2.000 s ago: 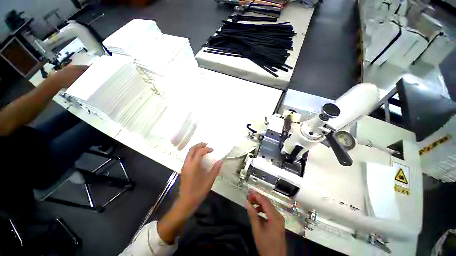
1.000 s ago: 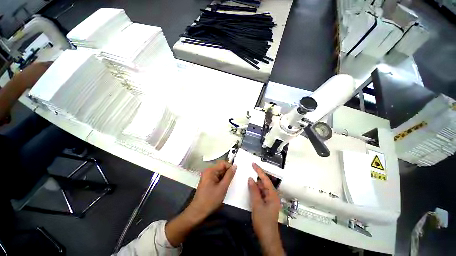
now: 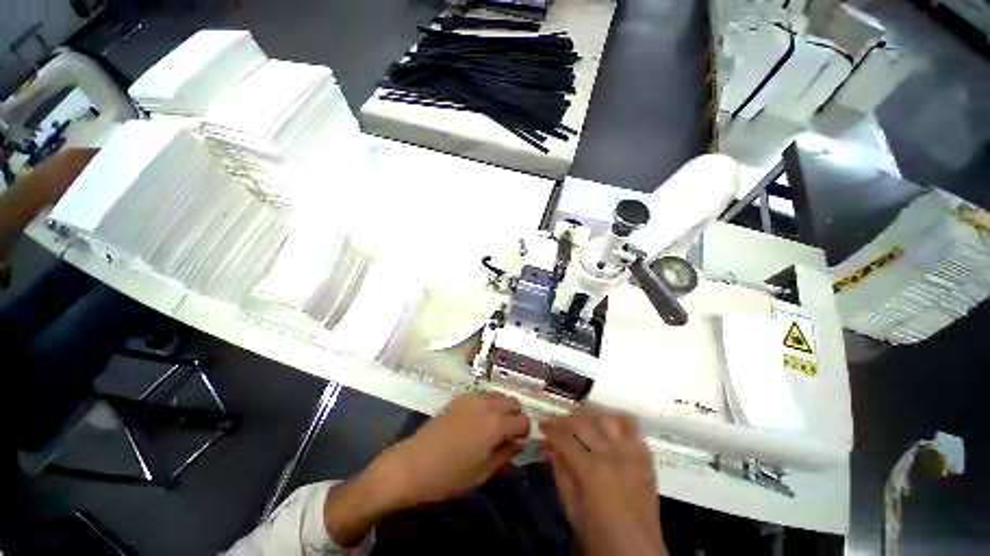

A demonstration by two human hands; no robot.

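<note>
My left hand [image 3: 469, 440] and my right hand [image 3: 604, 462] are close together at the front edge of the sewing machine [image 3: 543, 353]. The fingers of both are curled in towards each other. A small pale patch shows between the fingertips; I cannot tell if it is a white piece or the table edge. The right hand is somewhat blurred. The presser foot area [image 3: 575, 310] shows behind the hands, with no hand on it. A small pile of white pieces [image 3: 757, 375] lies on the machine's right-hand top.
White stacks [image 3: 163, 217] stand on the long table at left, with a coworker's arm [image 3: 43, 196] beside them. A dark lever [image 3: 659, 291] sticks out by the machine arm. Black strips [image 3: 483, 81] lie on a bench behind. More white stacks [image 3: 923, 272] are at right.
The white piece held flat between both hands at the machine front is no longer clearly visible. Both hands have drawn back and lower, towards me, and the metal front plate is uncovered.
</note>
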